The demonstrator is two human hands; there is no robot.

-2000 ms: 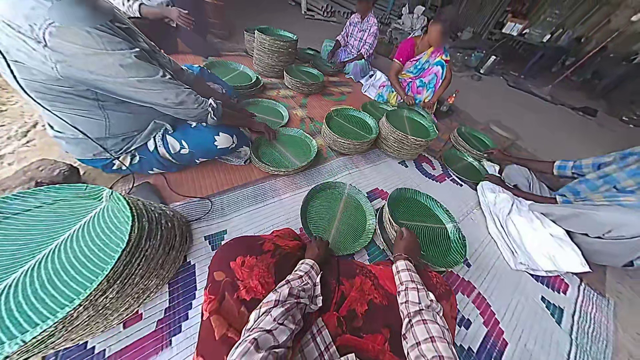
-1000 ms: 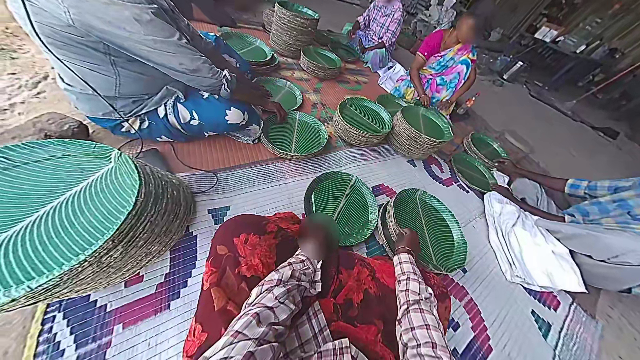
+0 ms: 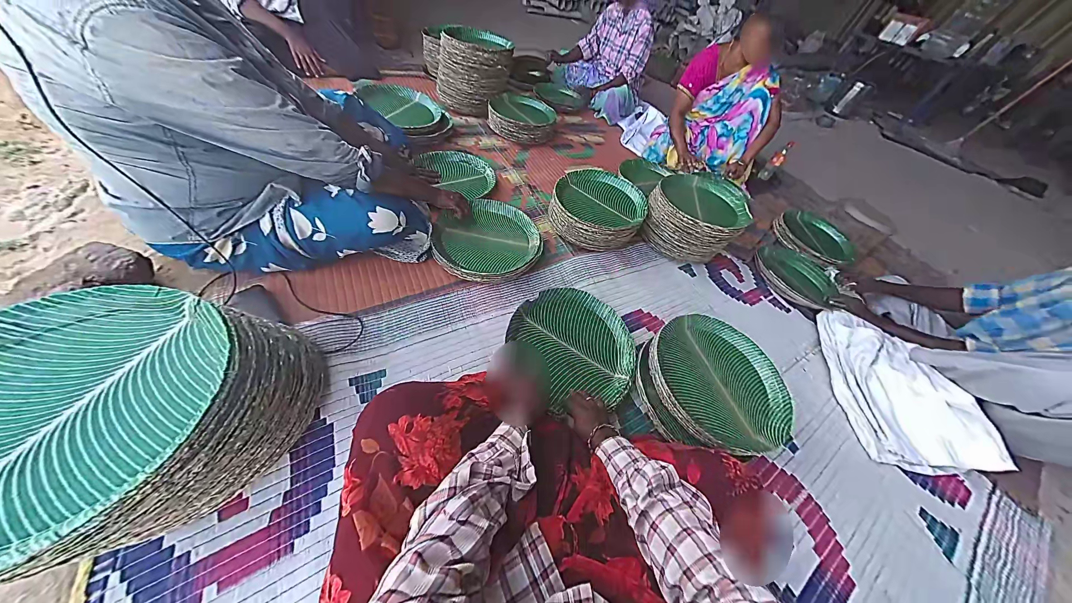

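Note:
A round green plate with a leaf-vein pattern (image 3: 574, 347) stands tilted at the front of my red floral lap. My left hand (image 3: 517, 385) is at its left edge, blurred, so its fingers cannot be made out. At the lower rim, my right hand (image 3: 589, 416) holds the plate with curled fingers. Just right of it, a small tilted stack of the same plates (image 3: 720, 381) leans beside my knee, touched by neither hand. A tall stack of green plates with brown, rough-edged sides (image 3: 268, 419) fills the left foreground.
A woven mat (image 3: 419, 327) lies beneath me. Ahead are several plate stacks (image 3: 695, 218). A person in a grey shirt (image 3: 193, 109) sits at front left with a hand on a plate. Another person's arms (image 3: 913, 310) reach plates at right, beside a white cloth (image 3: 913, 394).
My right hand has moved left, from the edge of the right stack to the lower rim of the tilted plate. The grey-shirted person's hands have shifted over their plates.

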